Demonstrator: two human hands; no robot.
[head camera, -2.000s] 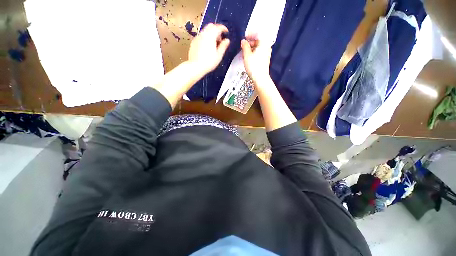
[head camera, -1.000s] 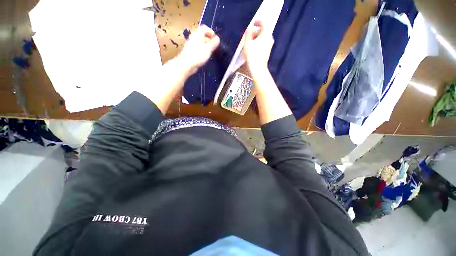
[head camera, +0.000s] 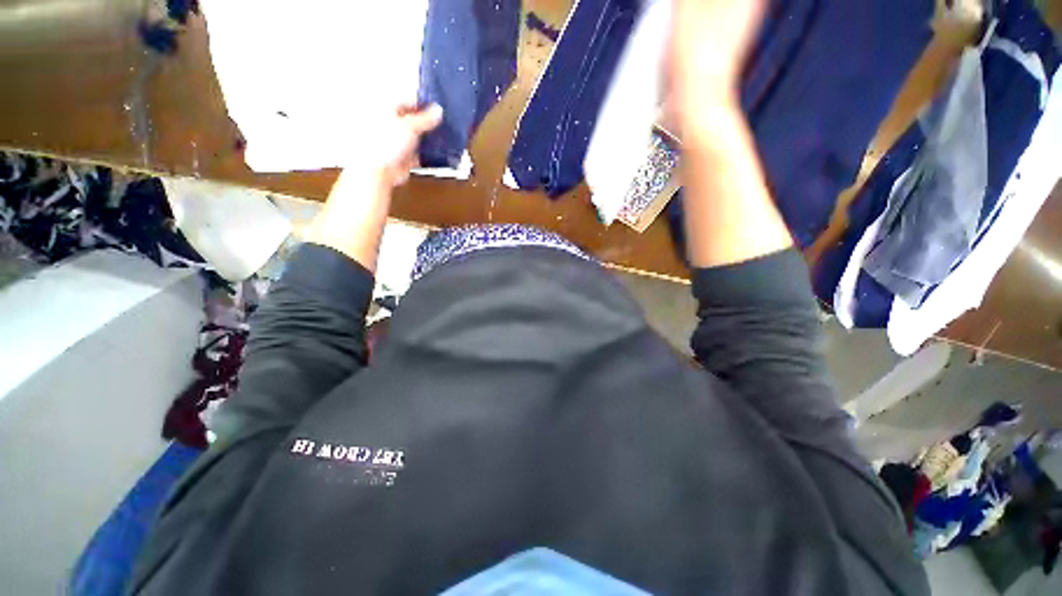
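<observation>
White cut panels (head camera: 314, 82) lie at the left. A dark blue piece (head camera: 460, 87) lies along their right edge, with a pale edge at its lower end. My left hand (head camera: 399, 142) is at this piece's lower left corner, thumb against it; whether it grips is hidden. A narrow navy stack (head camera: 571, 105) and a narrow white piece (head camera: 623, 116) lie at the centre, beside a small printed box (head camera: 652, 181). My right hand (head camera: 713, 52) is blurred and cut off by the top edge, right of the narrow white piece; its fingers are unclear.
Long navy pieces (head camera: 839, 116) lie at the right. Further right are a translucent whitish sheet (head camera: 949, 186) and a white panel (head camera: 990, 262). The brown table (head camera: 70, 82) has navy scraps at the far left. Fabric scraps (head camera: 955, 489) and dark offcuts (head camera: 82, 215) lie below the table edge.
The view has shifted left. A dark blue piece now lies at the white panels' right edge, and my left hand has moved left to it. My right hand has moved up and blurred.
</observation>
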